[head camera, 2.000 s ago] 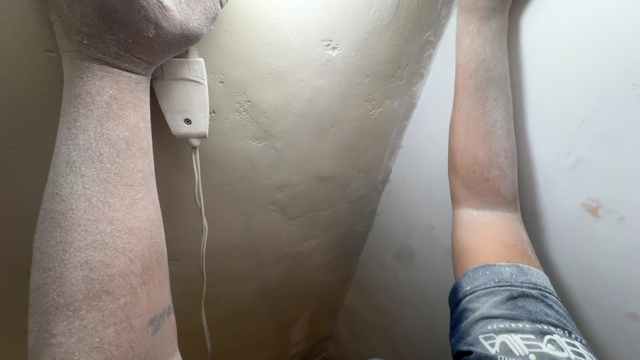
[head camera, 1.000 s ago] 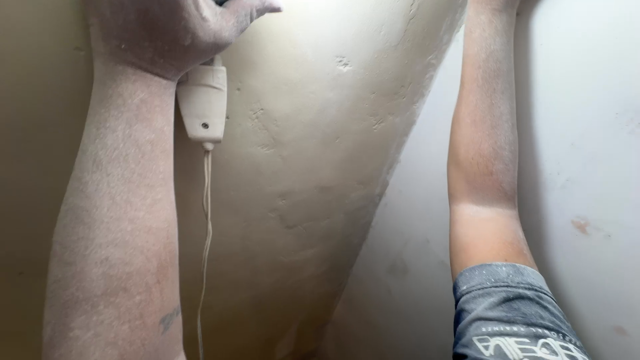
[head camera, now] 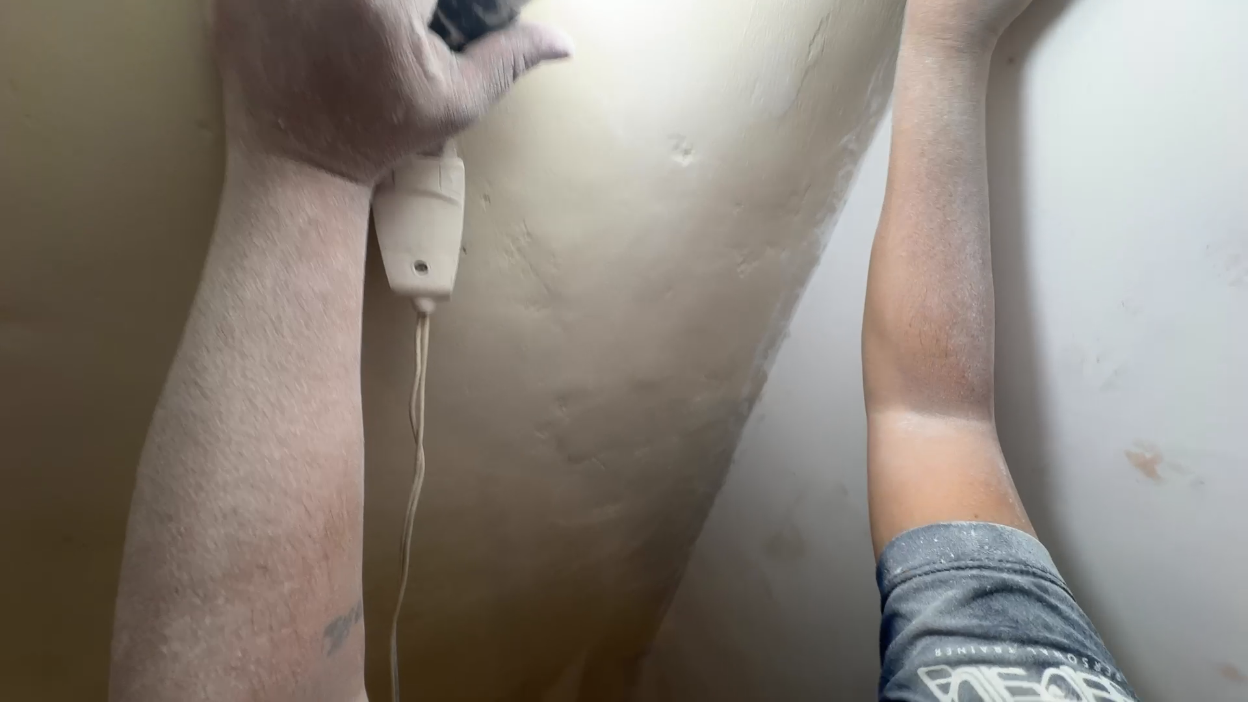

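At the upper left is my dust-covered left hand [head camera: 327, 83], its thumb stretched out to the right. A dark object [head camera: 475, 18] lies in the crook between thumb and palm, mostly cut off by the top edge. Just below the heel of that hand, a cream plastic electrical connector housing [head camera: 421, 229] hangs against the wall; whether the hand touches it is hidden. A thin twisted cable [head camera: 417, 439] drops from its lower end. Only the wrist and base of my right hand [head camera: 965, 18] show at the top right; its fingers are out of view.
Behind my left arm is a cream plastered wall surface [head camera: 585, 322] with dents and scratches. It meets a white wall surface [head camera: 1121, 292] along a rough slanting edge [head camera: 780, 336]. The white surface has a brownish patch [head camera: 1149, 462]. Bright light falls near the top.
My left hand and the cream connector have shifted to the right in view since two seconds ago. The thumb and the dark object now show. My right arm has hardly moved.
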